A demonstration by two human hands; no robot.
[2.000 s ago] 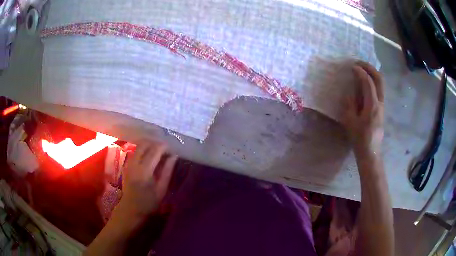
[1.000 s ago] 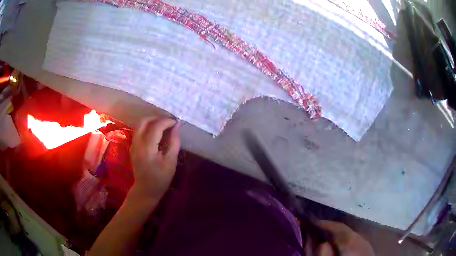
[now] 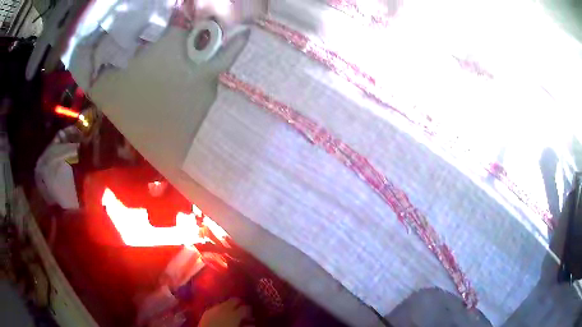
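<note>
The whitish interfaced garment piece (image 3: 274,185) lies wrong side up on the pressing table, with a curved cut-out at its near right edge. A frayed pink seam allowance (image 3: 357,163) curves across it. A blurred, skin-toned shape at the bottom edge appears to be my left hand (image 3: 224,314); it is mostly cut off and its fingers cannot be made out. My right hand is out of the picture. A short thin dark line, unclear, touches the garment edge at the bottom.
A white tape roll (image 3: 205,41) lies on the grey table cloth (image 3: 140,102) beyond the garment's left end. More pink bands show beyond, partly lost in glare. A dark object (image 3: 570,236), possibly the iron, stands at the right edge. Red glow (image 3: 153,233) and cloth show below the table.
The view has swung left, so the tape roll shows again and the garment sits further right and tilted. My right hand and the long dark tool it held have left view.
</note>
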